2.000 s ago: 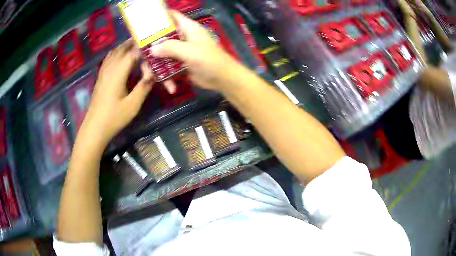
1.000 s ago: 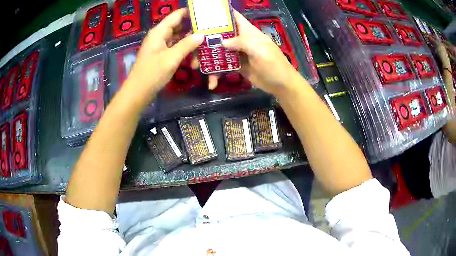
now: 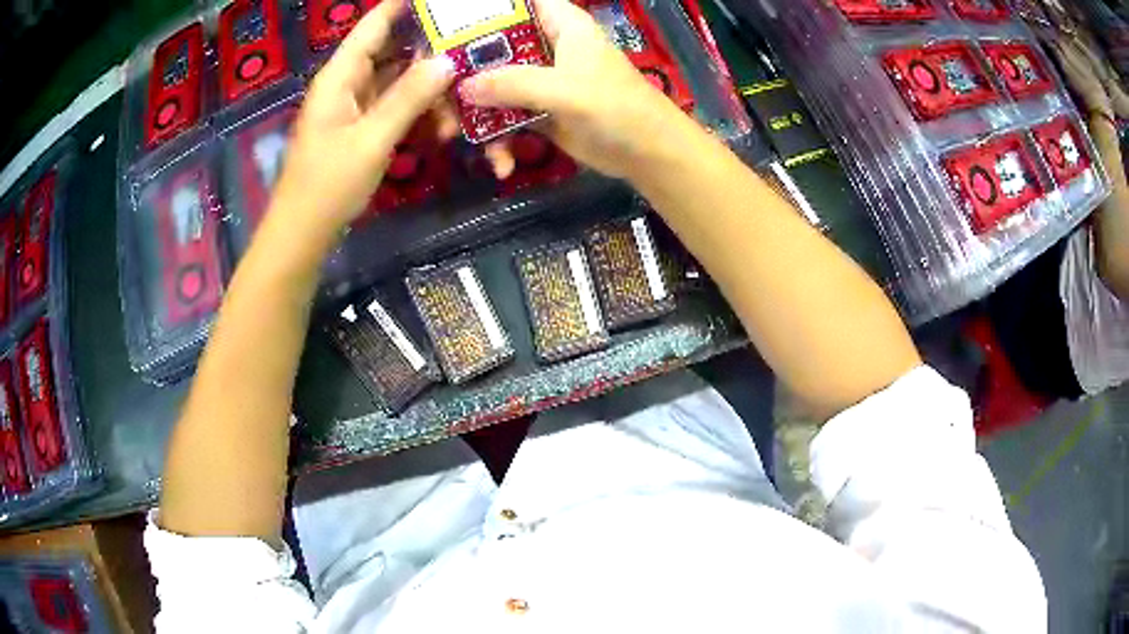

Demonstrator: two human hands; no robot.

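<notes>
A red keypad mobile phone (image 3: 495,77) is held keypad up at the top edge of the picture, its lit white screen and yellow frame partly cut off. My left hand (image 3: 359,118) holds its left side, thumb by the keys. My right hand (image 3: 594,93) holds its right side, thumb over the keypad. Below them a blister tray (image 3: 161,266) holds several phones back side up. Several phone batteries (image 3: 459,323) lie in a row along the bench's front edge.
Stacked blister trays (image 3: 854,211) with red phones stand at the right. Another filled tray (image 3: 77,409) lies at the left, above a carton (image 3: 121,564). A black card (image 3: 787,121) lies right of the middle tray. A person's arm (image 3: 1106,186) shows at far right.
The view has shifted, so the phone and hands stand higher and further left than a second ago. The phone stays in both hands with its screen lit.
</notes>
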